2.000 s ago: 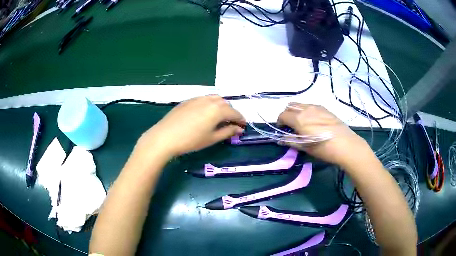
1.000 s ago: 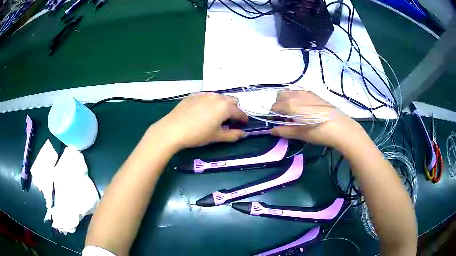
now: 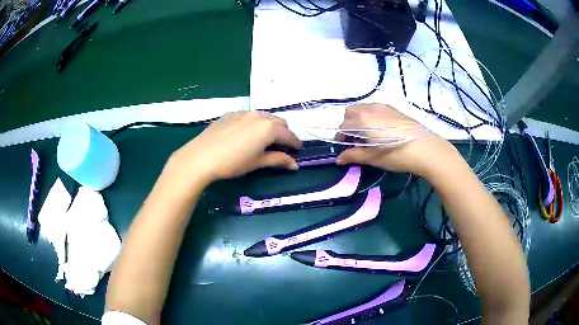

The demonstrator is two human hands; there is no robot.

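Note:
My left hand [image 3: 247, 147] and my right hand [image 3: 374, 138] hold a pink and black 3D pen [image 3: 317, 154] between them, one at each end. Its ends are hidden by my fingers. Clear filament [image 3: 355, 134] loops across my right hand. Just below lie several more pens: one [image 3: 298, 198] right under the held pen, one [image 3: 320, 230] lower, one [image 3: 374, 261] to the right and one [image 3: 365, 305] at the lower edge.
Light-blue container [image 3: 89, 156], crumpled white tissue [image 3: 89, 241] and a pen [image 3: 32, 193] at left. Black box [image 3: 381, 25] with cords on a white board [image 3: 305, 70] at the back. Filament coils [image 3: 501, 203], scissors [image 3: 551, 197] and another pen [image 3: 538, 159] at right.
The held pen is now turned with its black side more in view between my hands. The bench items have shifted slightly left and up in the view.

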